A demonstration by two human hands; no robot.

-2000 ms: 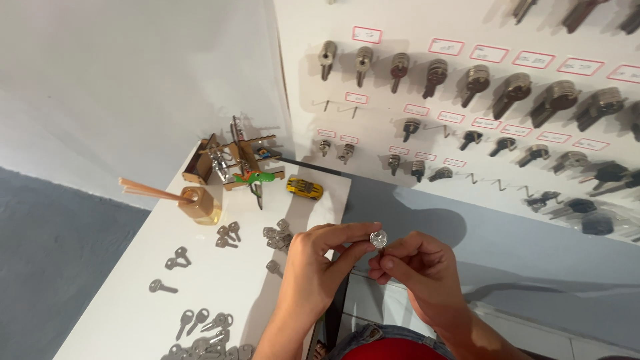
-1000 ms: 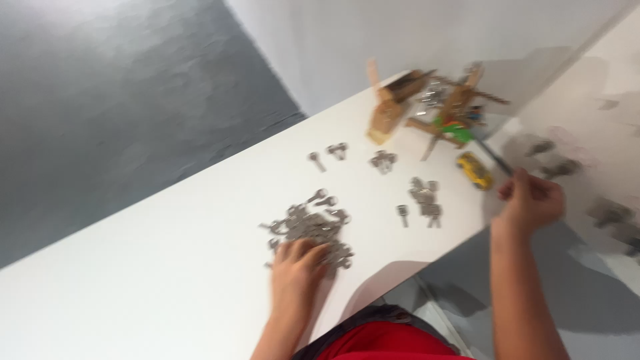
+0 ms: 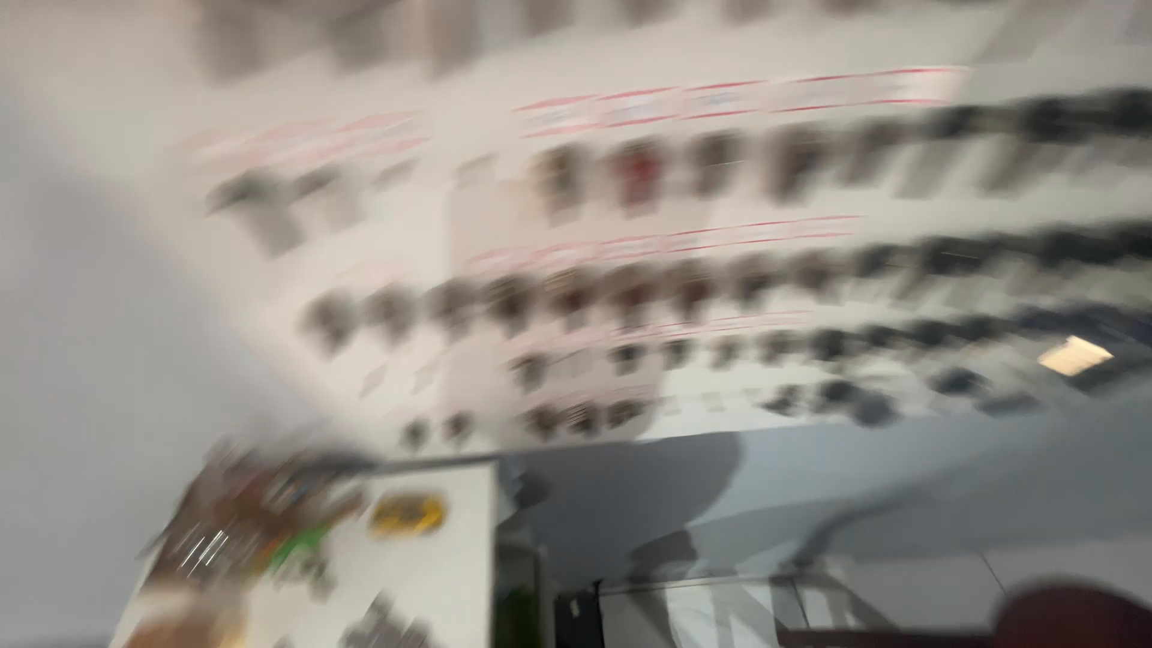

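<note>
Neither of my hands shows in the head view. Rows of key blanks point(image 3: 634, 290) hang on hooks from a white wall board point(image 3: 225, 54), blurred by motion; one blank point(image 3: 639, 171) in an upper row looks red. Strips of red-edged labels point(image 3: 724, 96) run above the rows. At the lower left, a yellow toy car point(image 3: 408, 514) rests on the white table point(image 3: 450, 576). A pile of grey keys point(image 3: 385, 627) lies at the bottom edge of the view, partly cut off.
A brown holder with metallic items point(image 3: 202, 544) and a green object point(image 3: 299, 547) stand at the table's far left corner. Beyond the table's right edge are a dark box-like thing point(image 3: 576, 616) and pale floor tiles point(image 3: 702, 612). A dark red rounded shape point(image 3: 1071, 616) shows at lower right.
The view has swung up to the key board. My left hand, on the key pile one second ago, and my right hand, then beyond the toy car, are both out of view.
</note>
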